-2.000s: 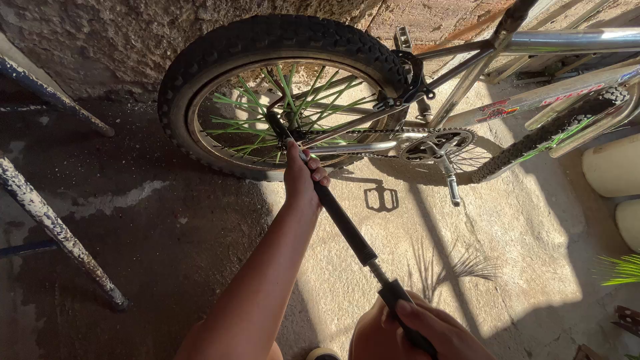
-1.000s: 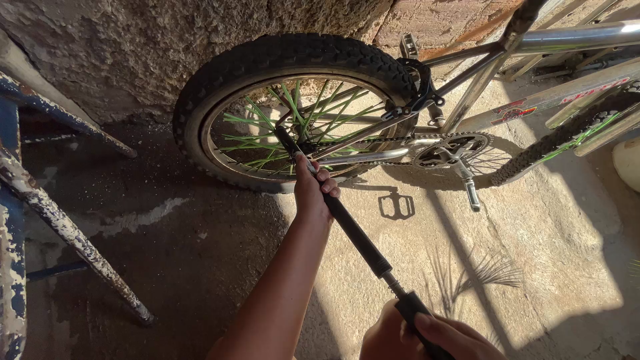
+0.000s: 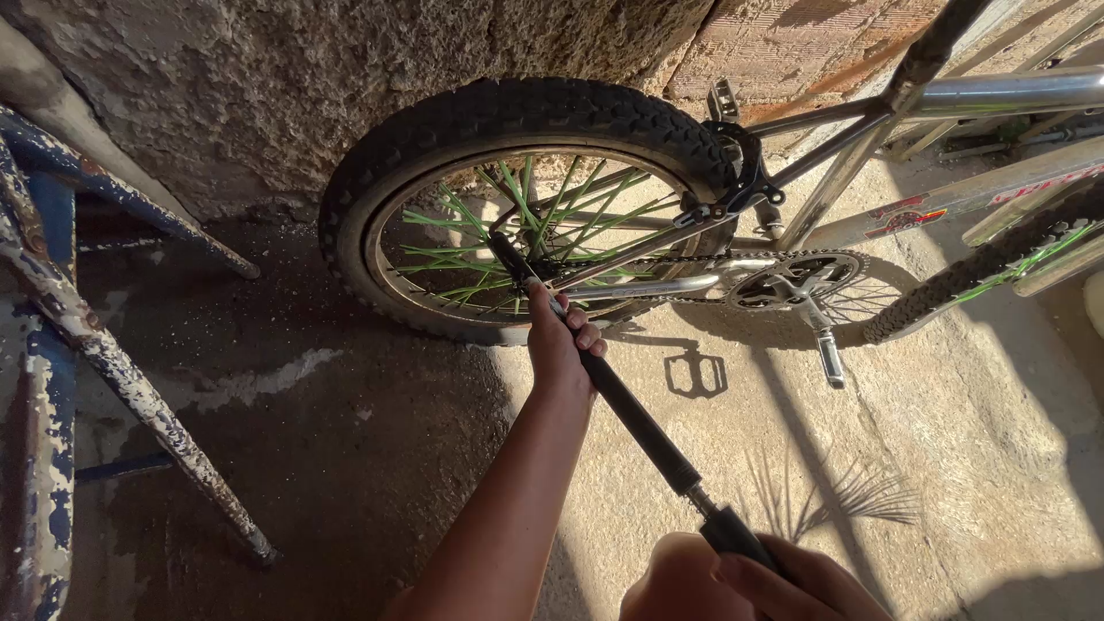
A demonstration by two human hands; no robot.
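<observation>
A black hand-held bicycle pump (image 3: 640,420) slants from the bicycle's rear wheel down to the lower right. My left hand (image 3: 565,332) is closed round its barrel near the upper end, in front of the rim. My right hand (image 3: 793,578) grips the black handle at the lower end, and a short length of metal rod shows between handle and barrel. The pump's head lies among the green-covered spokes (image 3: 509,185); whether it sits on the valve cannot be told. The knobby rear tyre (image 3: 517,103) stands on the floor against the rough wall, beside the chain and crankset (image 3: 798,280).
Chipped blue and white metal legs (image 3: 147,397) stand at the left. The bicycle's silver frame (image 3: 1009,93) reaches off to the right, with the front tyre (image 3: 975,267) below it. A rough masonry wall (image 3: 259,95) rises behind the rear wheel. Shadows cross the concrete floor (image 3: 630,509).
The view has shifted, so the wheel and metal legs sit farther right in the picture. Both hands keep their hold on the pump, and the rod still shows only a short length.
</observation>
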